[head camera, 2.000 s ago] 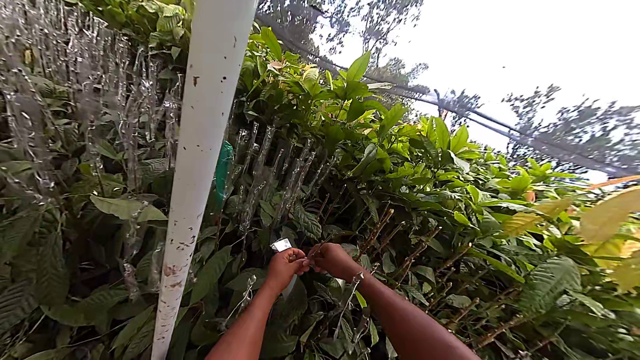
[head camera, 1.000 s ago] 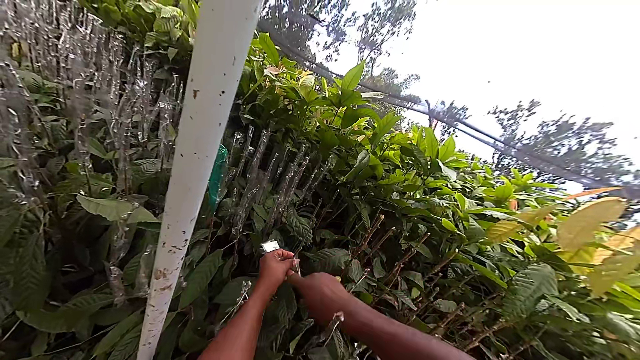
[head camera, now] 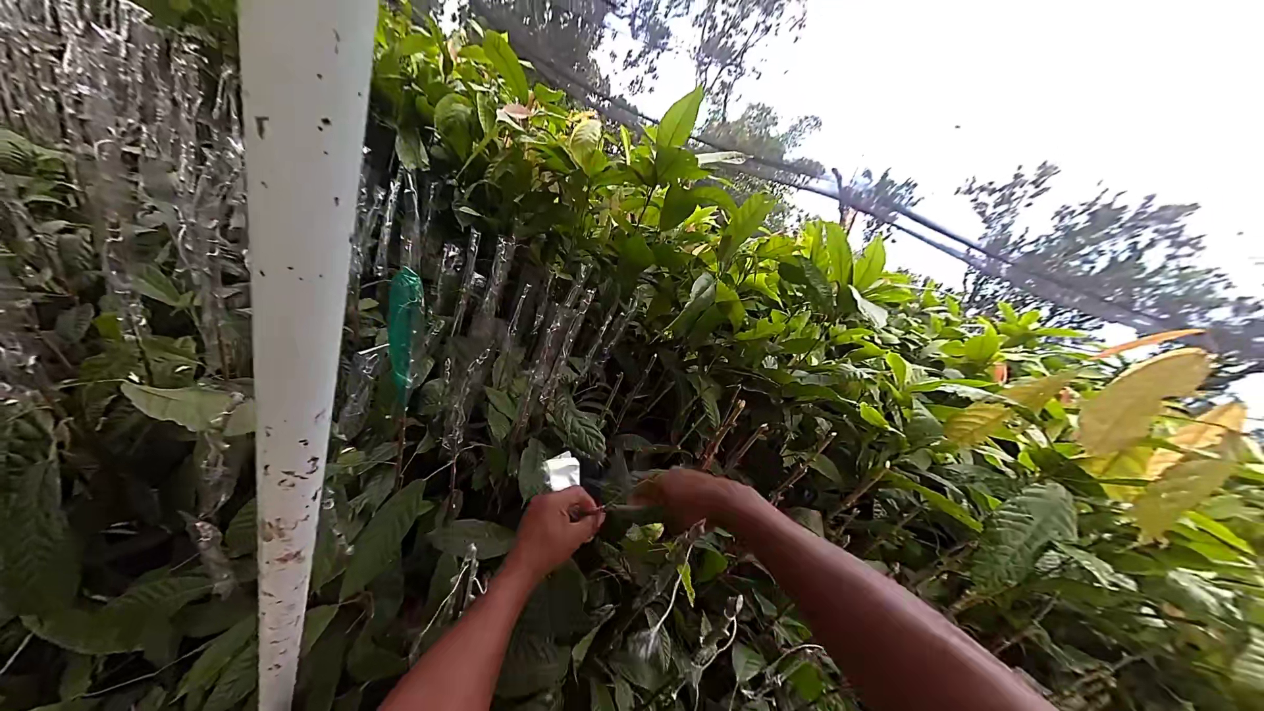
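Note:
My left hand (head camera: 559, 531) is closed around a thin plant stem (head camera: 592, 511) at the lower middle of the view. A small white piece (head camera: 561, 472), perhaps paper or plastic, stands up just above its fingers. To the right, at about the same height, my right hand (head camera: 686, 496) is among the leaves, its fingertips blurred and partly hidden; what it holds cannot be made out. Behind the hands, several grafted-looking stems wear clear plastic sleeves (head camera: 555, 336). One green plastic sleeve (head camera: 405, 331) hangs to their left.
A white, paint-chipped pole (head camera: 301, 296) rises close by on the left. More clear plastic sleeves (head camera: 109, 148) stand beyond it. Leafy plants (head camera: 839, 296) fill the middle and right, with cut stems (head camera: 726, 434) beside the right hand and large yellowish leaves (head camera: 1145, 415) near the right edge.
The hands were together at the stem in the earlier frames; now my right hand is apart from my left, off to the right. The left hand still has the white piece beside it.

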